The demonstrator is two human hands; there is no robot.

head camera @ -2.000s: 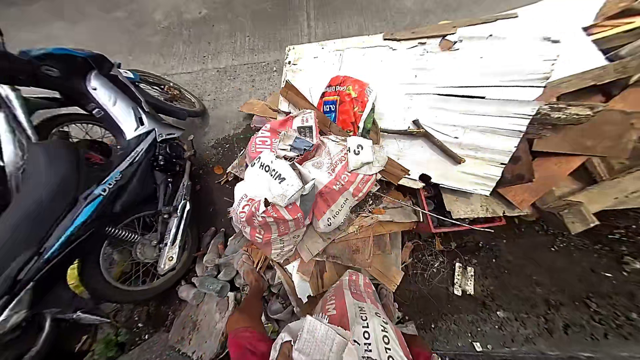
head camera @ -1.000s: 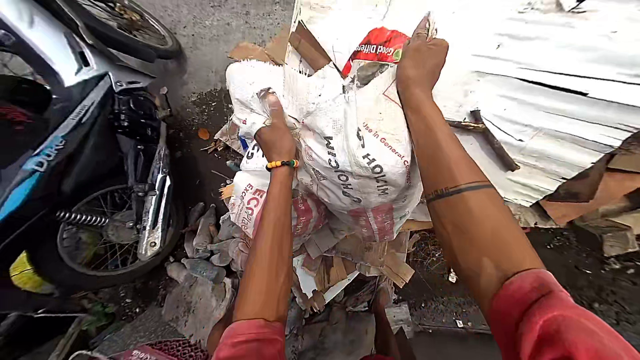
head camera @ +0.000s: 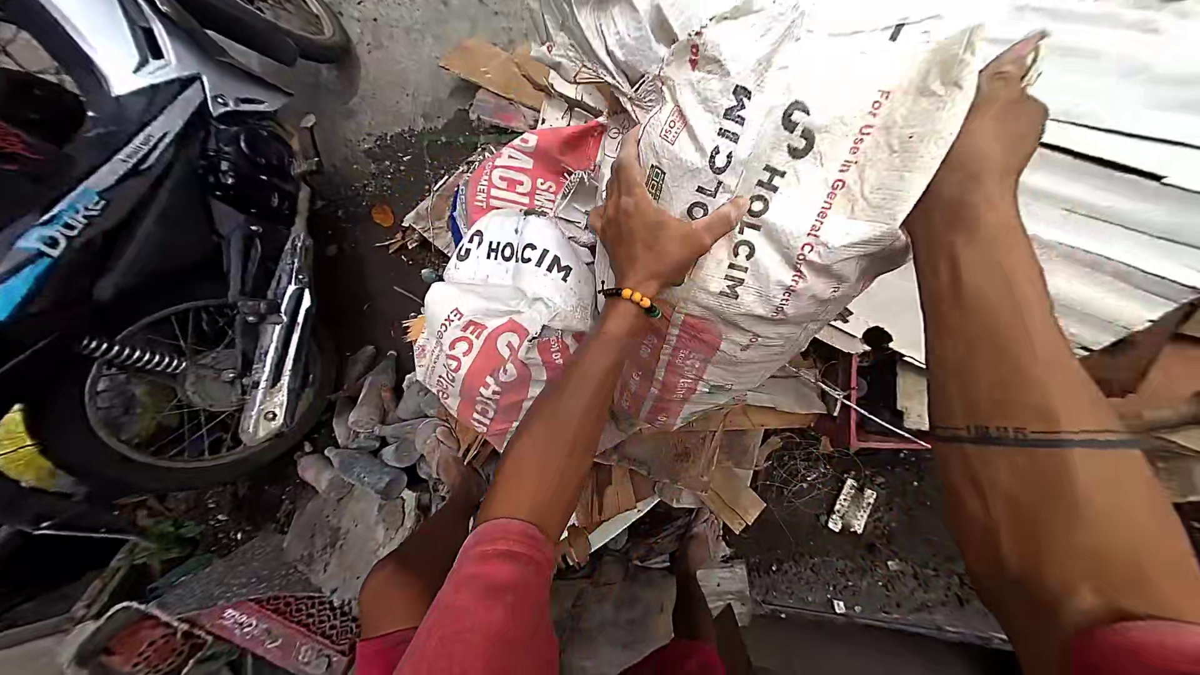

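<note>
A large white woven Holcim cement sack (head camera: 778,225) spreads in front of me, its upper part raised. My right hand (head camera: 998,131) grips the sack's upper right edge, arm stretched out. With its fingers spread, my left hand (head camera: 656,216) lies against the sack's printed face, left of the middle; a beaded bracelet is on that wrist. Left of the big sack sits a filled, rounded Holcim sack (head camera: 506,319) in white and red. Behind it shows a red-printed sack (head camera: 553,173). The contents of the big sack are hidden.
A parked motorcycle (head camera: 216,375) stands close on the left. Dusty bottles (head camera: 366,472) lie beside its rear wheel. Flattened cardboard (head camera: 712,459) is under the sacks. White corrugated sheets (head camera: 1116,206) cover the right side, near wood scraps (head camera: 1162,375). A plastic crate (head camera: 141,642) is at bottom left.
Two seconds ago a sack lay low in front of me, near my legs; one second ago both hands were at the big white sack. Since then, my left hand has opened out across its face. The view has moved closer.
</note>
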